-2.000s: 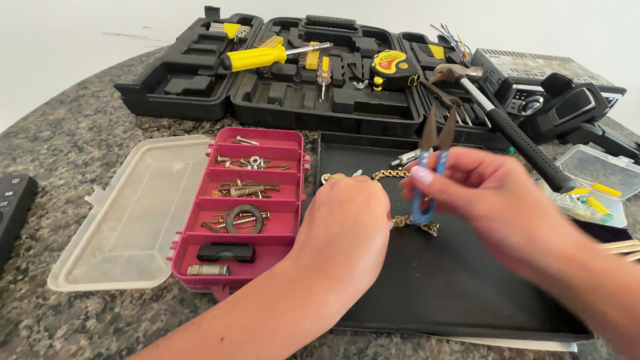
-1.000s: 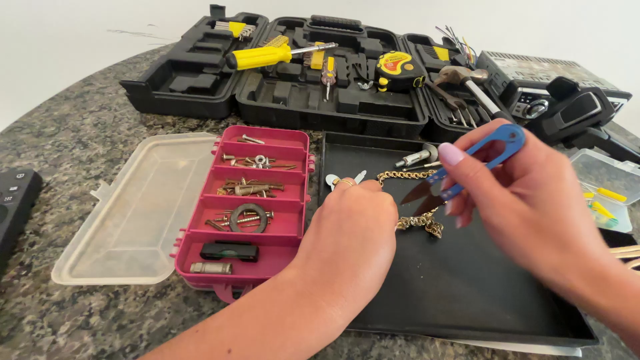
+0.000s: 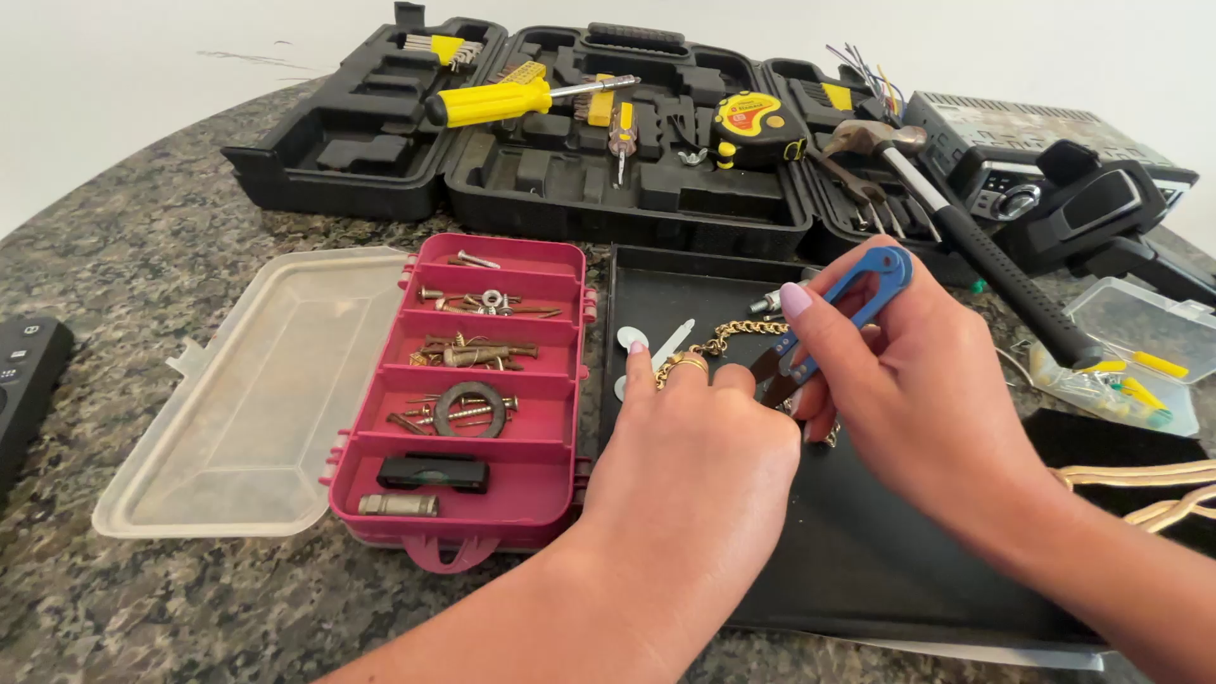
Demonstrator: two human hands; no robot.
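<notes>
My right hand (image 3: 912,370) holds blue-handled thread snips (image 3: 864,285), their dark blades pointing down and left beside my left fingers. Beneath my left hand (image 3: 703,456) lies a gold-coloured chain (image 3: 736,331) on a black tray (image 3: 855,551); the fingers rest on or pinch it, and the fingertips are mostly hidden. One left finger wears a gold ring. A white plastic piece (image 3: 676,342) and small white discs (image 3: 631,338) lie by my left index finger. Metal fittings (image 3: 768,302) sit behind the chain.
Left of the tray, a pink organizer (image 3: 461,527) holds screws, a washer and fittings, its clear lid swung out. Behind stands a black tool case (image 3: 627,214) with a yellow screwdriver (image 3: 494,103) and tape measure (image 3: 757,128). A hammer (image 3: 988,252) and car stereo (image 3: 1035,142) are right.
The snips in my right hand have gone from upright to angled down and left, their blades now by my left fingers. My left hand stays over the chain.
</notes>
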